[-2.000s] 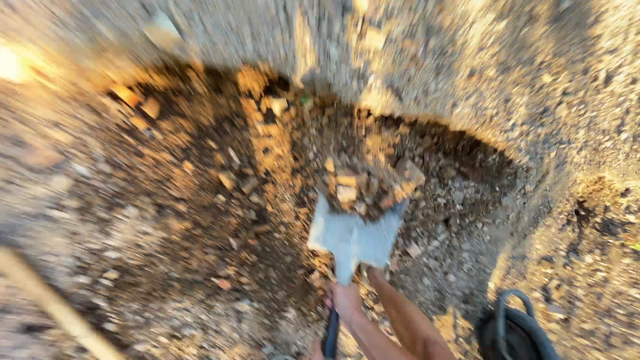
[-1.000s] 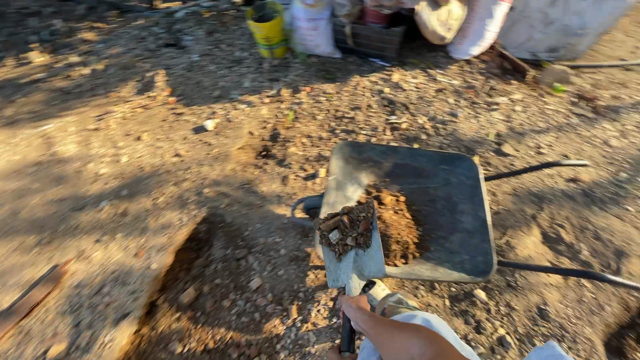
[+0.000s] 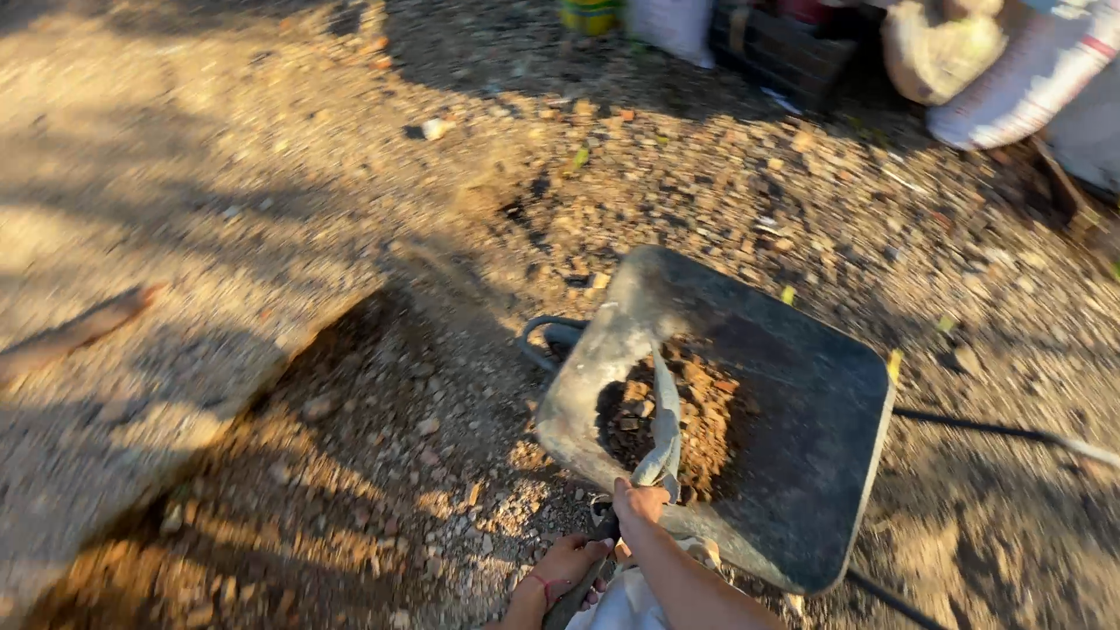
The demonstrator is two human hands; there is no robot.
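A shovel [image 3: 667,420] is turned on its edge over the tray of a wheelbarrow [image 3: 787,385]. My right hand [image 3: 640,505] grips it low, just behind the metal blade. Farther back, my left hand [image 3: 570,560], with a thin red string on its wrist, holds the dark shaft. Soil and rubble [image 3: 704,407] lie in a heap in the tray, on both sides of the blade. The shovel's rear end is hidden at the bottom edge.
A dug pit [image 3: 350,472] with a sharp edge lies at left. A wooden piece [image 3: 79,337] rests beyond it. The barrow's handles [image 3: 989,424] point right. Sacks [image 3: 1032,79], a dark crate [image 3: 779,52] and a yellow bucket [image 3: 591,16] stand at the back.
Two seconds ago the loaded shovel was over the pit; a second ago it was level above the barrow, carrying soil. Now its blade is tipped on edge and the load is off it.
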